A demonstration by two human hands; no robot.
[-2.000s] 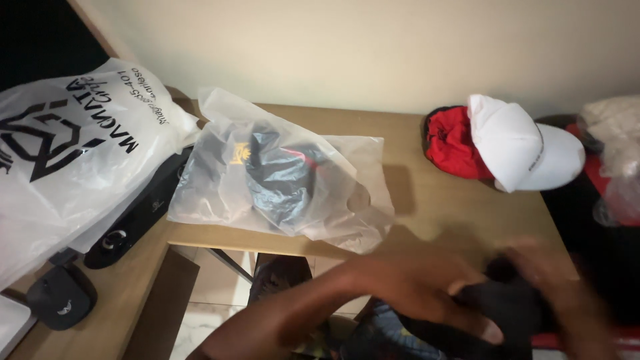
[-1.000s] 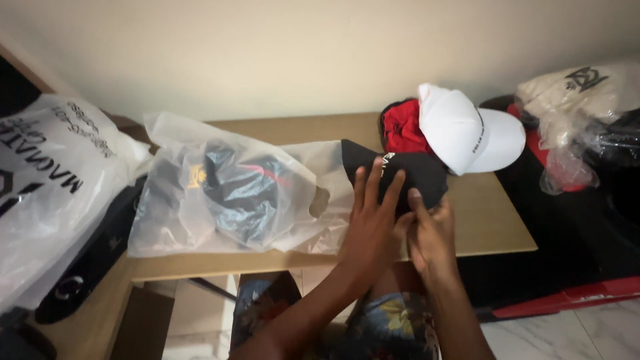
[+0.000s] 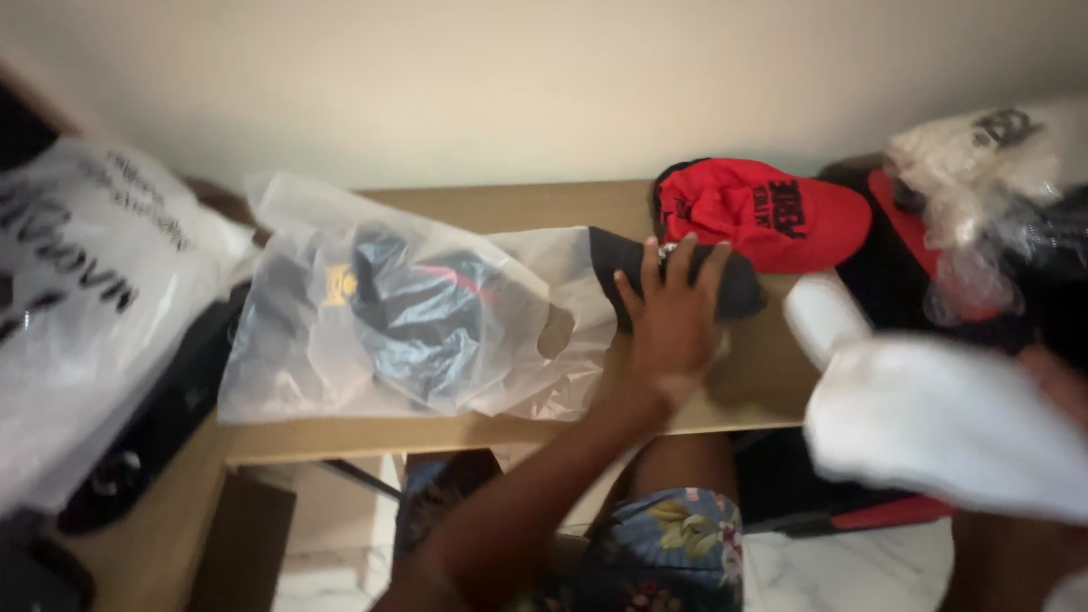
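Note:
My left hand rests with spread fingers on a black cap, which lies on the wooden table over the edge of a translucent plastic bag. Inside that bag is a dark cap with a yellow emblem. Behind the black cap lies a red cap with black lettering. At the right, a white cap, blurred, is held up in my right hand, of which only a part shows beside the cap.
A large white plastic bag with black print stands at the left, over a long black object. Clear plastic bags and a beige item lie at the right. The wall runs along the table's back edge.
The white cap has been lifted off the red cap and moved right and toward me. My right hand has left the black cap, while my left hand stays on it.

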